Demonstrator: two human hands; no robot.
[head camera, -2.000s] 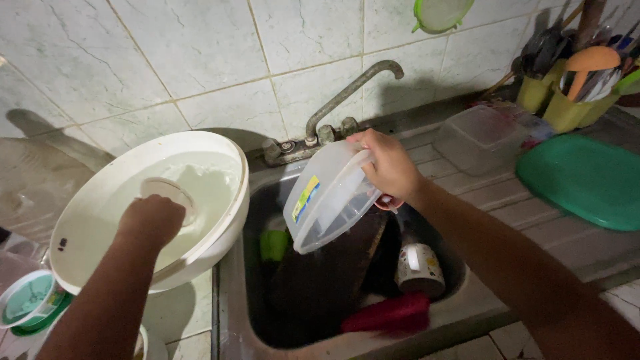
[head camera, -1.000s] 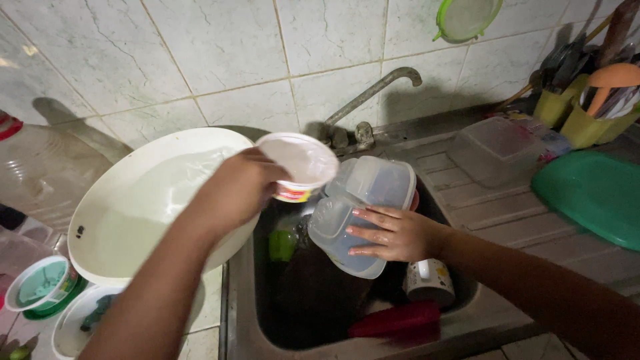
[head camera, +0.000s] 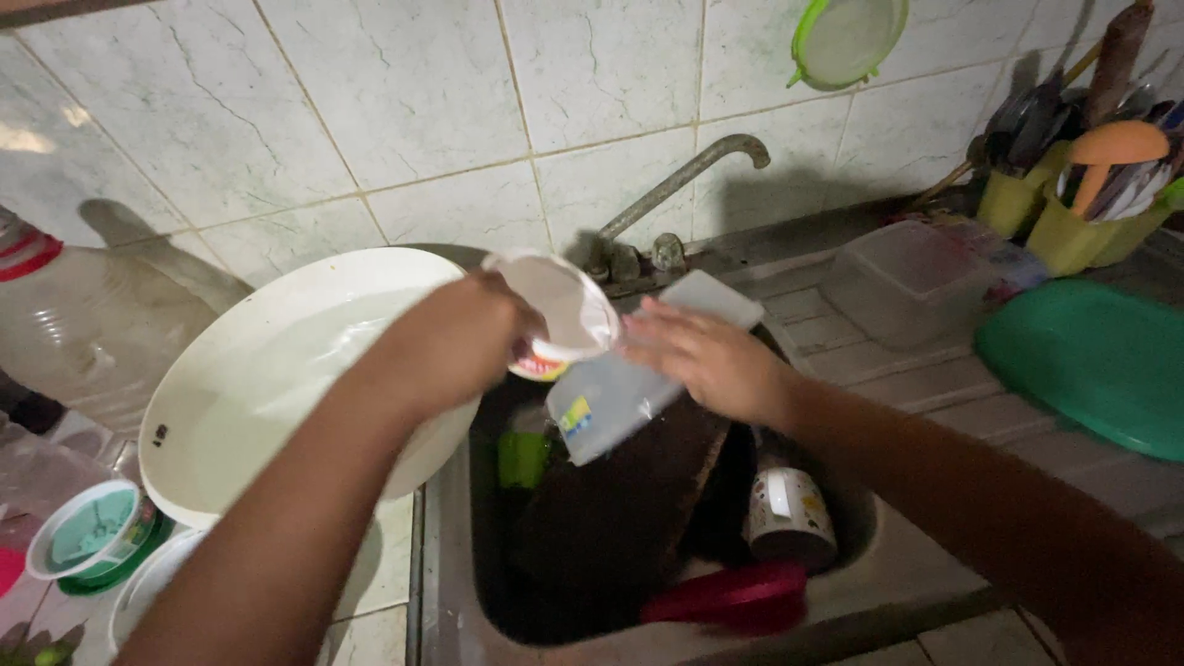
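My left hand (head camera: 462, 338) grips a small white plastic tub (head camera: 560, 301) with a red and yellow label, tilted above the sink's back left part. My right hand (head camera: 708, 361) is at a clear plastic container (head camera: 615, 398) with a small yellow and blue sticker; its fingers lie over the container near the tub's rim. Blur hides whether they grip it. Left of the sink, a large white basin (head camera: 277, 398) holds water. In the sink are a dark flat object (head camera: 620, 518), a green item (head camera: 524, 460), a patterned mug (head camera: 791, 518) lying over and a red item (head camera: 731, 597).
A metal faucet (head camera: 689, 185) rises behind the sink. The ribbed drainboard at right bears a clear container (head camera: 911, 277), a green plastic lid or tray (head camera: 1091, 365) and yellow utensil holders (head camera: 1091, 227). A large clear bottle (head camera: 92, 324) and a tub of teal paste (head camera: 92, 527) stand at left.
My left hand has come out of the basin with the white tub and moved right, over the sink. My right hand has shifted on the clear container, which is turned differently.
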